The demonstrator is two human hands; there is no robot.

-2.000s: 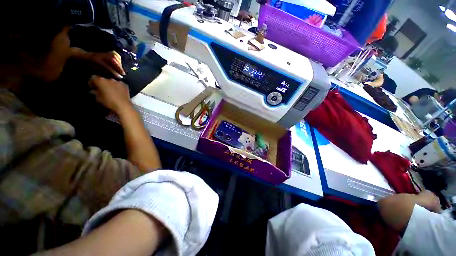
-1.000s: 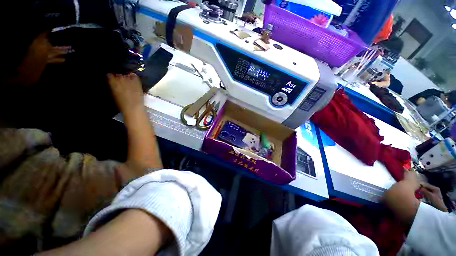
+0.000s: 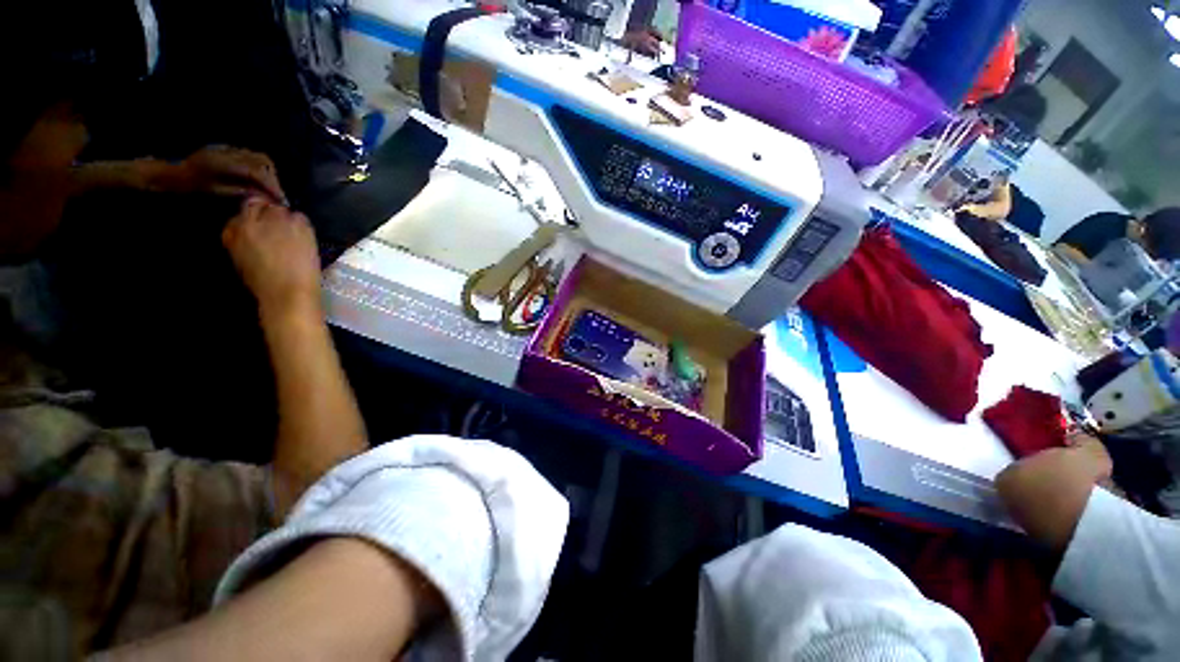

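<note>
Neither of my hands is in the picture. Two bent white sleeves [image 3: 841, 601] reach in from the bottom edge, and a bare forearm [image 3: 304, 601] runs from one off the lower left. Nearest in front of me are an open purple box [image 3: 621, 427], tan inside, holding a dark cartoon-cased smartphone [image 3: 608, 347] and a small green item [image 3: 686, 362]. Gold-looped scissors [image 3: 485, 292] lie left of it. Behind stands a white and blue sewing machine [image 3: 764, 168] with lit digits. Black fabric [image 3: 388, 181] lies by its needle end.
At left, a person in a plaid shirt [image 3: 130, 504] has both hands [image 3: 274, 239] on the black fabric. Red fabric [image 3: 906, 323] lies on the right-hand table. A person's hand and light sleeve [image 3: 1106, 556] are there too. A purple basket [image 3: 802, 84] stands behind the machine.
The plaid-shirted person's hands have shifted left and come together over the black fabric. At right, the other person's hand has moved on the red fabric. The white sleeves stay put.
</note>
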